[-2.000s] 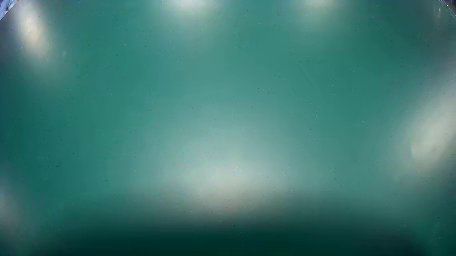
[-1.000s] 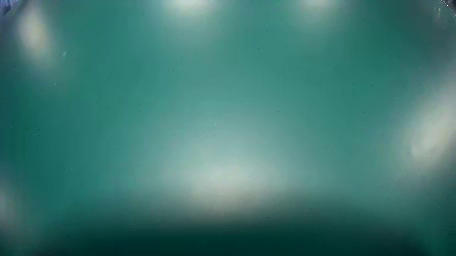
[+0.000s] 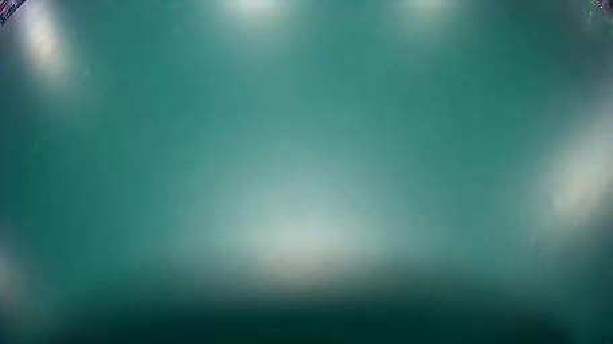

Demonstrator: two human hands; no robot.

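A green surface [image 3: 302, 121] fills nearly the whole head view. It carries blurred pale glare patches at the top, the left, the right and the lower middle, and fine specks. Its bottom part is dark green. Neither my left hand nor my right hand is in view. No unit or tool can be made out.
A small patch of something bluish and red [image 3: 9, 9] shows at the top left corner, too small to tell what it is. A tiny dark, speckled patch [image 3: 604, 7] shows at the top right corner.
The small patch at the top left corner has changed from pale blue to darker with some red. The green surface and its glare look almost the same.
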